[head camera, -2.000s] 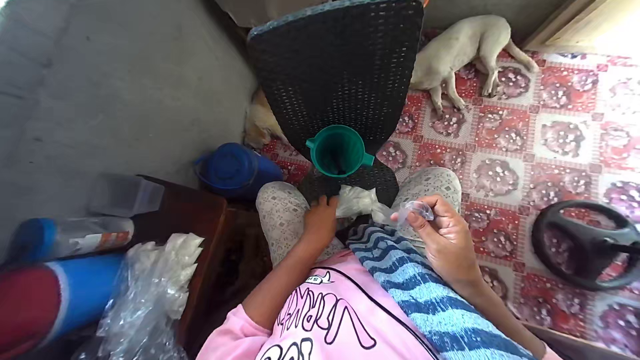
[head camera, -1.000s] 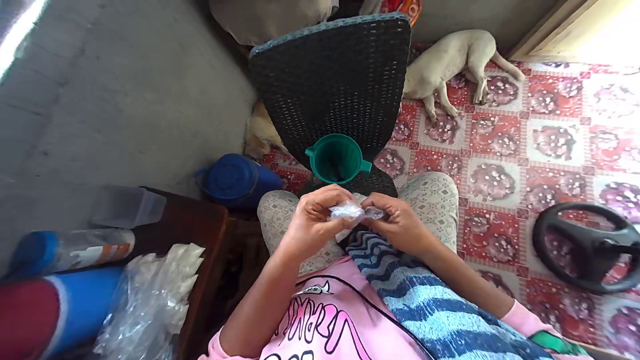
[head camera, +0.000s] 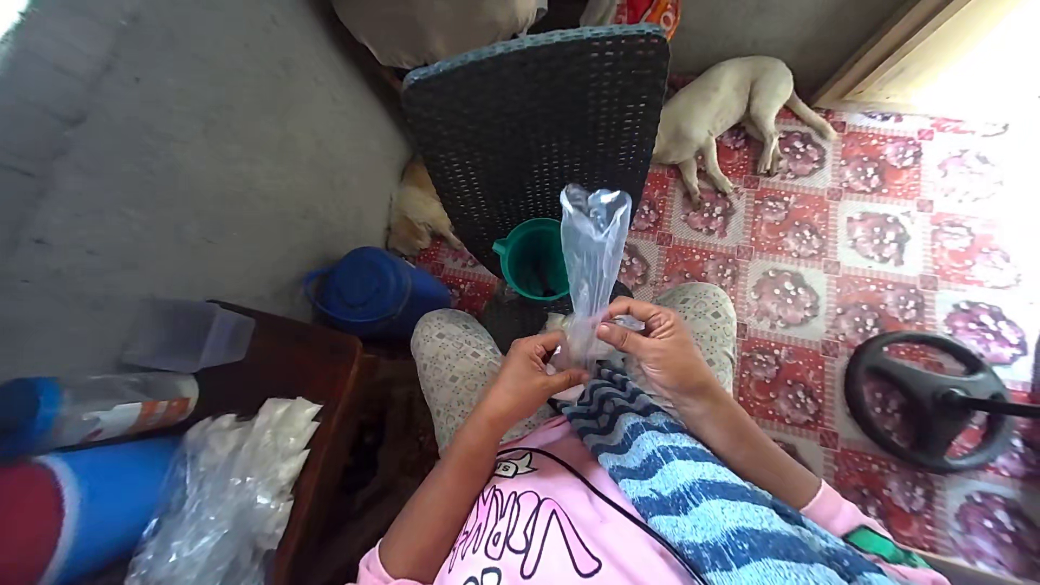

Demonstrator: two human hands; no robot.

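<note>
A long clear plastic bag (head camera: 595,252) stands up from between my hands, its far end spread a little over the rim of a green plastic funnel or pitcher (head camera: 532,258). Its lower part is pinched by my left hand (head camera: 532,372) and by the thumb and fingers of my right hand (head camera: 660,345). More whitish plastic lies beneath my fingers, partly hidden. A blue striped towel (head camera: 691,479) runs from under my hands across the lap and pink shirt.
A black woven chair (head camera: 536,106) faces me. At left, a dark wooden table (head camera: 325,382) holds a bundle of plastic bags (head camera: 236,479), a clear container (head camera: 195,333) and a jar (head camera: 130,406). Beside it stands a blue lidded bucket (head camera: 366,288). Dogs (head camera: 731,106) lie on the floor; a steering wheel (head camera: 926,402) is at right.
The clear bag, bunched between my fingers one second ago, now extends away from me. My hands have moved slightly apart and lower.
</note>
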